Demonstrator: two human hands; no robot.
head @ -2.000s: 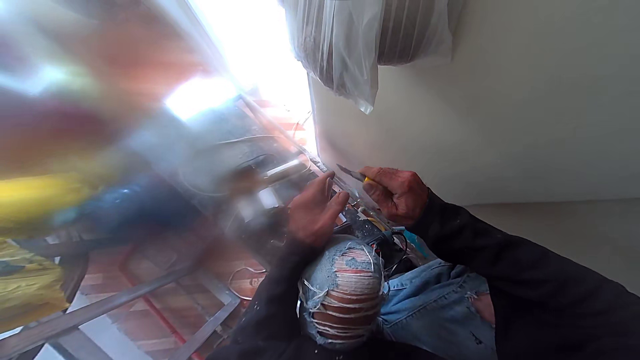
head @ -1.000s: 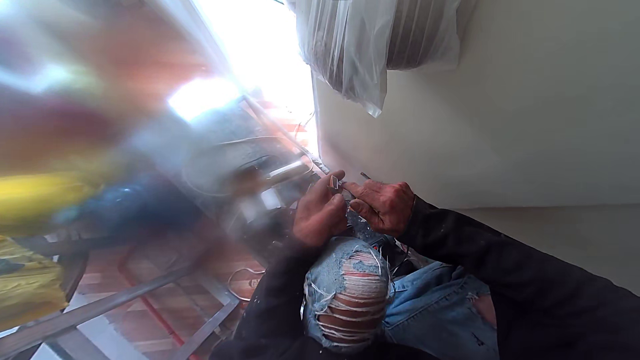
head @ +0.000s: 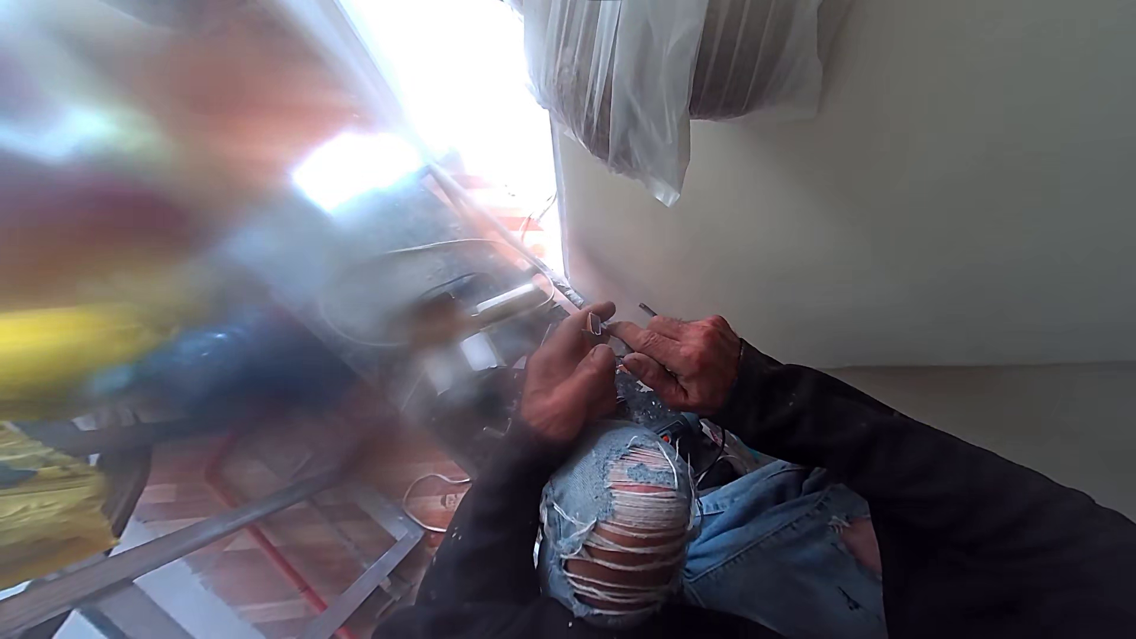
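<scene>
Above my raised knee in ripped blue jeans (head: 745, 541), my left hand (head: 572, 377) grips a small pale rectangular piece (head: 595, 325), perhaps plastic or metal, near its thumb and fingertips. My right hand (head: 683, 359) is close on the right, its index finger reaching to that small piece. A thin dark tool tip (head: 647, 310) sticks out beyond the right hand's knuckles; the rest of the tool is hidden in the grip. Beneath the hands lies a dark speckled surface (head: 643, 399), partly covered by them.
Plastic-wrapped bundles (head: 612, 98) hang at the top beside a plain wall (head: 932, 222). Metal frame bars (head: 177, 546) and a red bar (head: 280, 559) cross the lower left. A thin cable (head: 426, 479) lies on the wooden-look floor. The left side is largely blurred, with yellow material (head: 44, 506).
My right hand has moved left to meet the left hand. The pointed tool with a yellow part, seen at its fingers two seconds ago, is now mostly hidden in the grip.
</scene>
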